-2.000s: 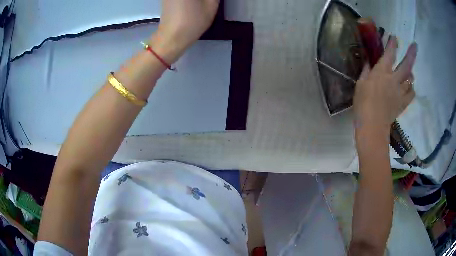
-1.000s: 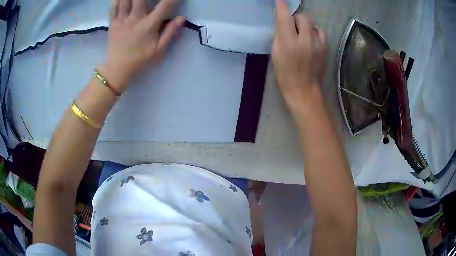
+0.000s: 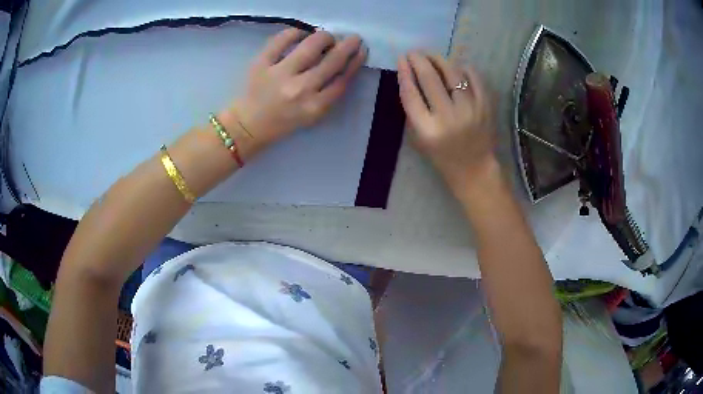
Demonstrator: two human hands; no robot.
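Observation:
A pale blue-white garment panel (image 3: 193, 92) lies flat on the board, with a dark maroon hem band (image 3: 379, 142) across its right end. A thin, dark, wavy seam allowance (image 3: 154, 28) runs along its upper part. My left hand (image 3: 304, 81) lies on the panel, fingers bent at the edge of the upper pale layer. My right hand (image 3: 447, 111) is at the panel's right end, fingertips at the top of the hem band. Whether the fingertips pinch the cloth is hidden. The steam iron (image 3: 551, 115), with its red-brown handle, rests to the right, untouched.
The off-white padded pressing table (image 3: 308, 235) spans the view. Pale cloth (image 3: 663, 138) drapes at the right. A steam hose (image 3: 682, 250) runs from the iron's rear to the right rim. Dark cloth (image 3: 35, 242) lies at the lower left, with coloured items below both sides.
My right hand has left the iron and moved left to the panel. The panel's upper layer was folded over and now lies flatter. My left hand has shifted right since one second ago.

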